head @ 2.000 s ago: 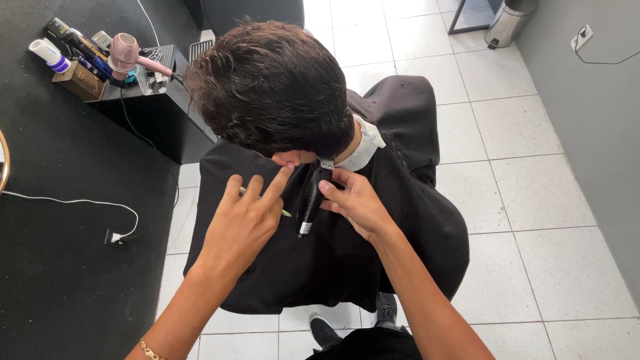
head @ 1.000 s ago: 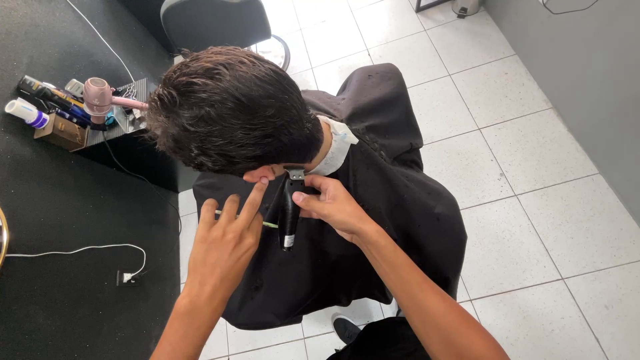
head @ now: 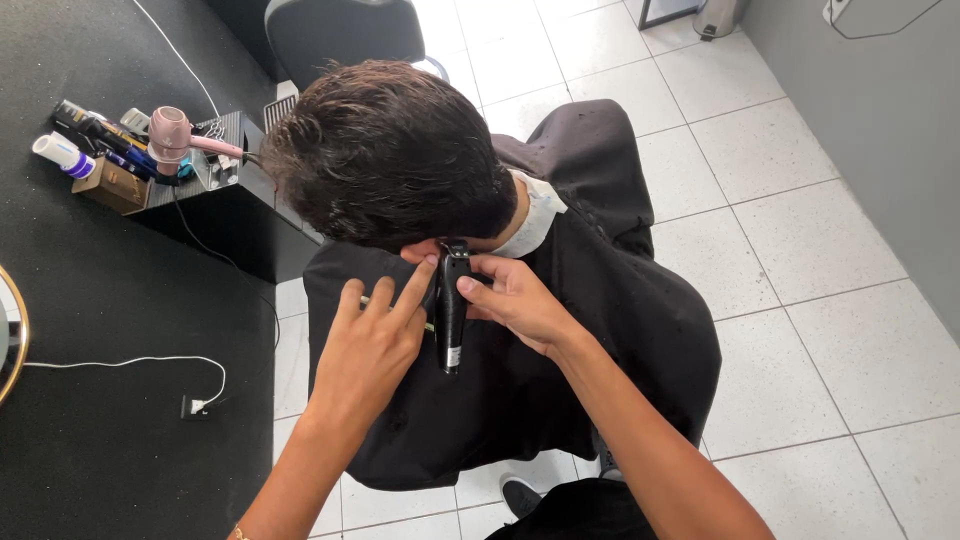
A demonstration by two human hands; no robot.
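Observation:
My right hand (head: pixel 517 300) grips a black cordless hair trimmer (head: pixel 451 315), its metal blade up at the hairline beside a seated person's ear (head: pixel 420 251). A fingertip of my left hand (head: pixel 375 330) touches that ear. A thin green, stick-like tool, perhaps a comb, passes between the left fingers and is mostly hidden (head: pixel 429 327). The person's dark, short hair (head: pixel 397 150) fills the middle of the view. A white paper neck strip (head: pixel 536 217) circles the neck above a black barber cape (head: pixel 517 390).
At the left, a black counter (head: pixel 135 300) carries a pink hair dryer (head: pixel 169 139), a brown box (head: pixel 112 187), bottles and a plugged white cable (head: pixel 127 361). Behind the person stands a dark chair (head: pixel 345 34). A grey wall (head: pixel 862 150) is at the right, beyond white floor tiles (head: pixel 780 337).
The view has shifted. The trimmer stays in my right hand beside the ear, and my left fingertip remains at the ear. No other plain change shows.

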